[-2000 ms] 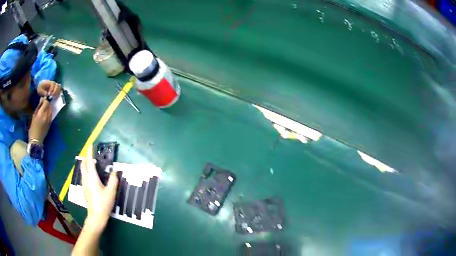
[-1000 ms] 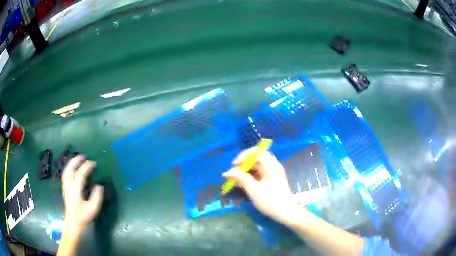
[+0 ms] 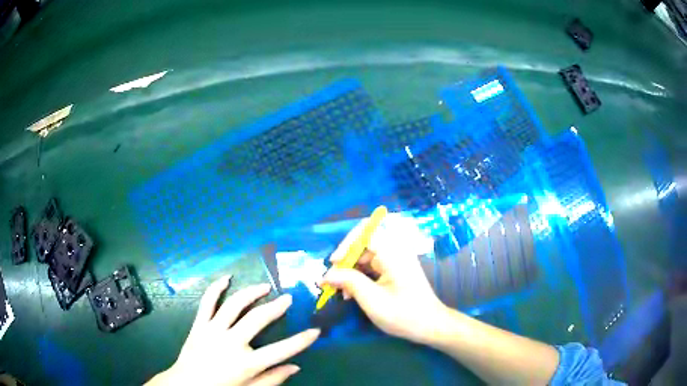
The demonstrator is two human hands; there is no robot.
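Observation:
My right hand [image 3: 395,290] holds yellow tweezers [image 3: 352,256], tips pointing down at the left part of the blue film sheet with dark strips [image 3: 482,264]. My left hand [image 3: 239,343] is spread with its fingers apart, just left of the tweezer tips, over the near edge of the film; it holds nothing that I can see. A small dark piece lies near the tips and left fingertips; whether the tips grip it is unclear. A large blue film sheet with a grid of small dark pads [image 3: 286,154] lies beyond my hands.
Several black plastic parts [image 3: 71,252] lie in a cluster at the left, one of them [image 3: 118,300] nearer me. Two more black parts [image 3: 580,89] lie at the far right. Overlapping pad sheets [image 3: 467,158] and narrow glossy blue film [image 3: 587,234] lie at the right. Torn pale patches [image 3: 139,81] mark the mat.
The view has swung from the left side to the film sheets. Since one second ago, my left hand has moved right from the black parts to the film. My right hand still holds the tweezers over it.

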